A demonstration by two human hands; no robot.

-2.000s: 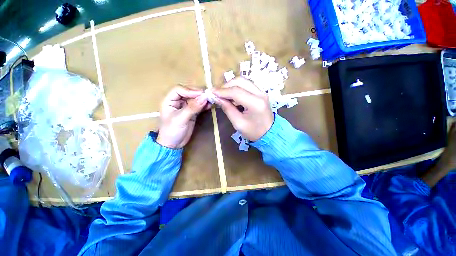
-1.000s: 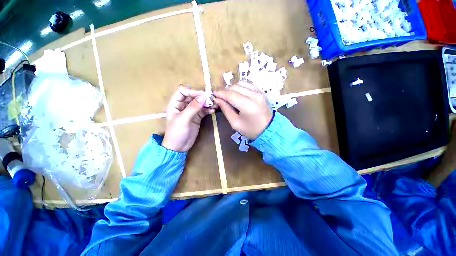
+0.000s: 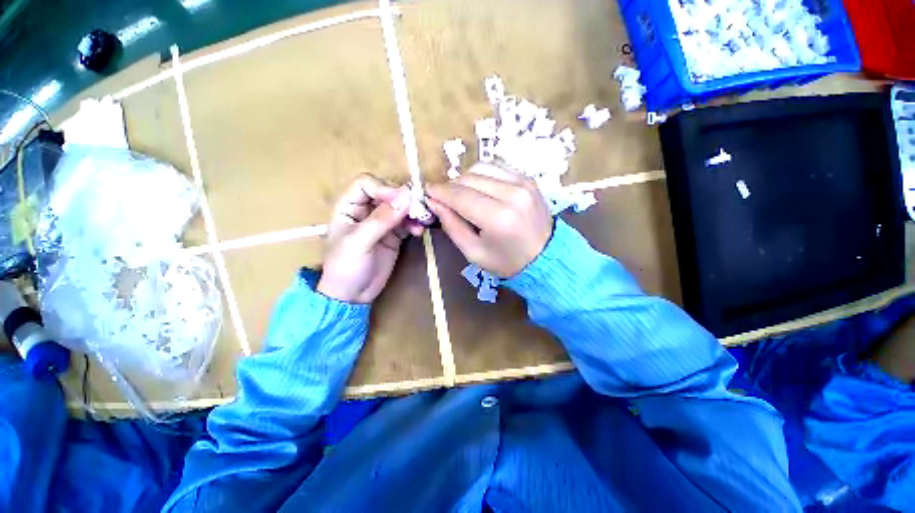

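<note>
A small white plastic part [image 3: 418, 208] is held between the fingertips of both hands above the brown tabletop. My left hand [image 3: 363, 238] pinches it from the left with thumb and fingers. My right hand [image 3: 494, 215] touches it from the right with its fingertips. Fingers hide much of the part, so its shape cannot be told. A loose pile of white parts [image 3: 527, 140] lies beyond and beside my right hand, and a few more white parts [image 3: 482, 282] lie below that hand.
A crumpled clear bag [image 3: 130, 271] of white parts lies at left, beside a blue-and-white cylinder [image 3: 35, 341]. A blue bin [image 3: 657, 60] of white parts, a red bin [image 3: 883, 38] and a black tray [image 3: 793, 210] stand at right. A small black object [image 3: 97, 49] is on the green surface.
Both hands stay at about the same place. The fingertips have shifted slightly around the white part, which shows more between them than two seconds ago. The black object on the green surface has moved left.
</note>
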